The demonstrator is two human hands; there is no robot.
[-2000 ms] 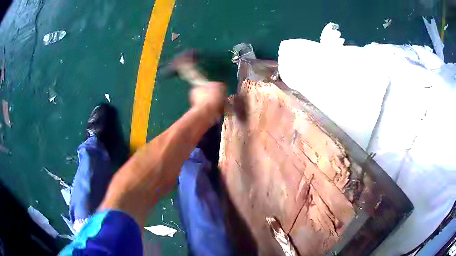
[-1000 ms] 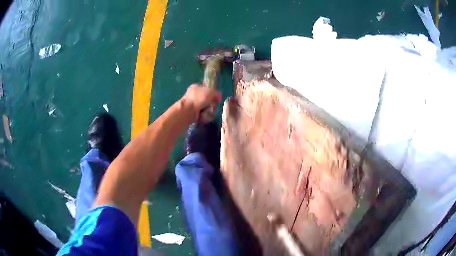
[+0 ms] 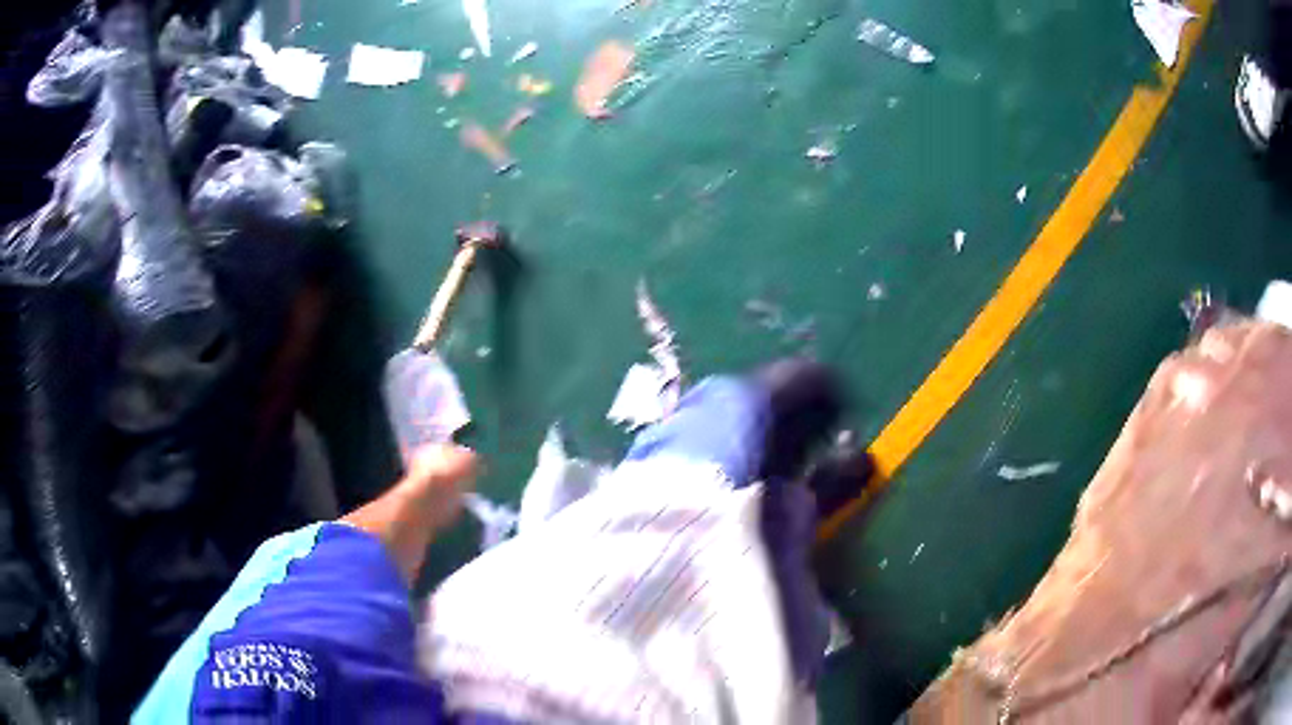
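Note:
A hammer [image 3: 451, 295], with a dark head and a light wooden handle, is at the left, over the green floor. My left hand [image 3: 442, 465] is at the lower end of its handle and appears closed round it. A pale, blurred patch lies between handle and wrist; I cannot tell whether it is part of the hand or a cloth. My right hand is not in view. The brown, worn wooden board [image 3: 1169, 524] is at the lower right, cut off by the edge, away from the hammer.
Dark and grey plastic-like bundles [image 3: 156, 269] stand along the left. A yellow line [image 3: 1041, 262] crosses the green floor [image 3: 737, 184]. White and reddish scraps [image 3: 607, 78] lie about. A whitish cloth [image 3: 609, 595] covers part of my legs at the bottom centre.
The view has turned left, so the board has shifted to the far right and the white rolls are almost out of view. The hammer has moved from the board's corner to beside the dark bundles.

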